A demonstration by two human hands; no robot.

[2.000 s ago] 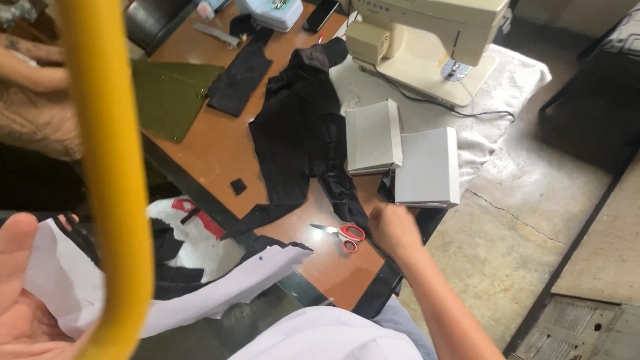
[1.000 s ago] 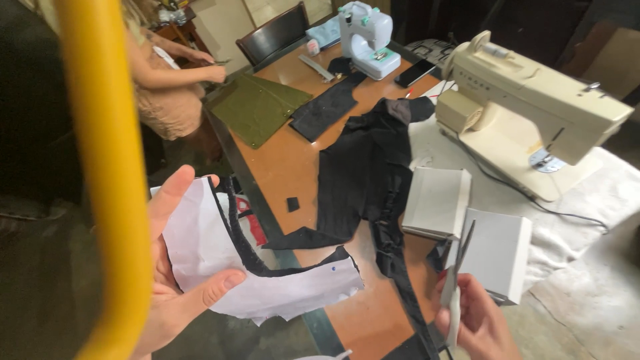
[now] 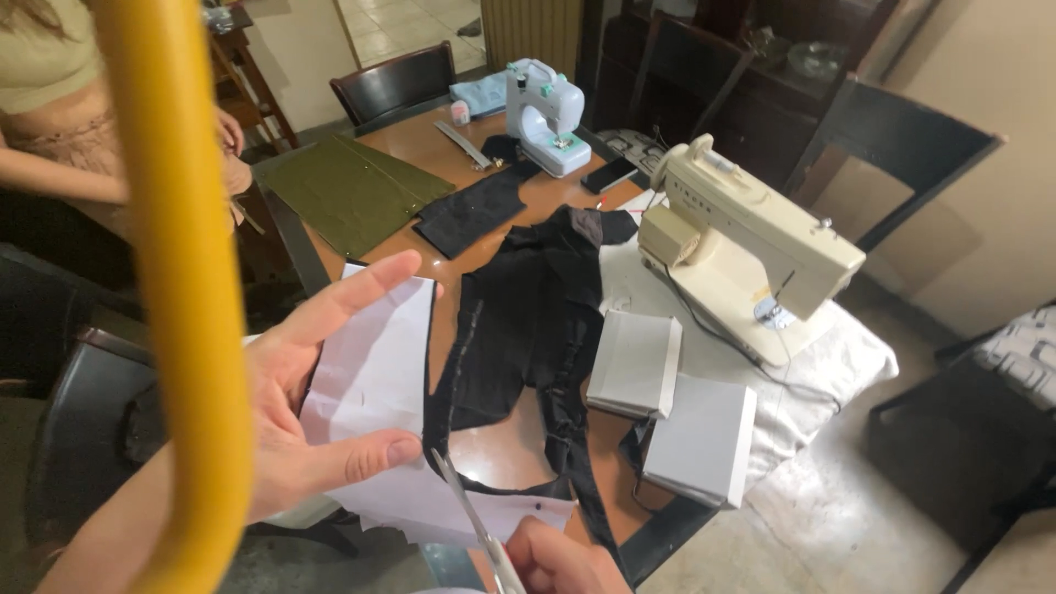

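My left hand point(image 3: 330, 396) holds a white paper pattern piece point(image 3: 375, 355) with black fabric under it, the thumb on top and the fingers spread behind. My right hand point(image 3: 565, 561), low in view, grips a pair of scissors point(image 3: 474, 516). The blade tips are at the curved black edge beside the pattern, near my left thumb. A pin with a dark head point(image 3: 538, 506) shows at the paper's right end. Beyond lies a black garment point(image 3: 528, 322) on the wooden table point(image 3: 503, 445). Whether the blades are cutting cannot be told.
A beige Singer sewing machine point(image 3: 742, 239) stands on white cloth at the right, near two pale boxes point(image 3: 635, 363). Farther back are a small blue sewing machine point(image 3: 549, 115), a phone point(image 3: 609, 175), and olive fabric point(image 3: 355, 194). Another person stands at the left. A blurred yellow bar point(image 3: 181, 297) crosses the near left.
My right hand, at the table beside the red-handled scissors two seconds ago, has brought scissors to the fabric edge. My left hand still holds the paper and fabric. The view has tilted up.
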